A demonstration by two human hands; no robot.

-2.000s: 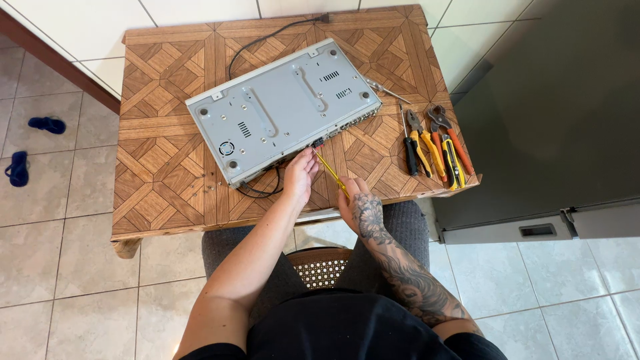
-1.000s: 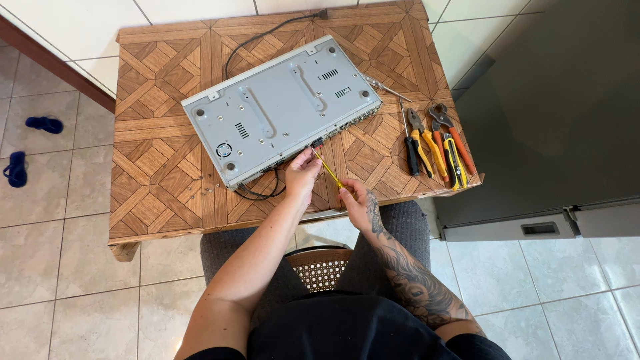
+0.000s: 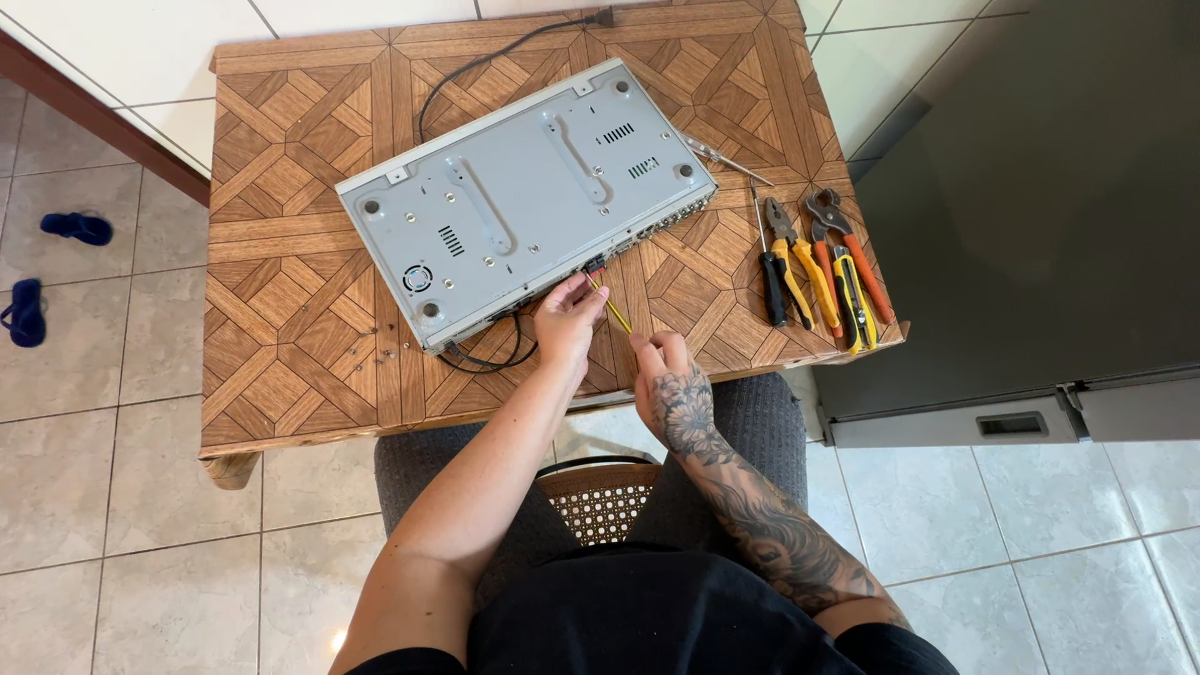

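A grey metal electronics box (image 3: 525,202), with rubber feet, vents and a row of rear sockets, lies underside up on the wood-patterned table (image 3: 300,225). My right hand (image 3: 666,375) grips the rear end of a slim yellow screwdriver (image 3: 618,316). Its front end meets the box's near edge beside a small black connector (image 3: 595,263). My left hand (image 3: 567,323) is at that same edge, its fingertips around the screwdriver's front part. A black cable (image 3: 492,364) loops under the box's near left corner.
Right of the box lie a black-handled screwdriver (image 3: 772,281), yellow-handled pliers (image 3: 806,262), orange-handled pliers (image 3: 848,244), a yellow utility knife (image 3: 853,300) and a thin metal tool (image 3: 729,159). Several small screws (image 3: 380,349) lie at left. A power plug (image 3: 600,17) rests at the far edge.
My right hand has shifted slightly around the screwdriver's rear end. The box and the tools beside it have stayed where they were.
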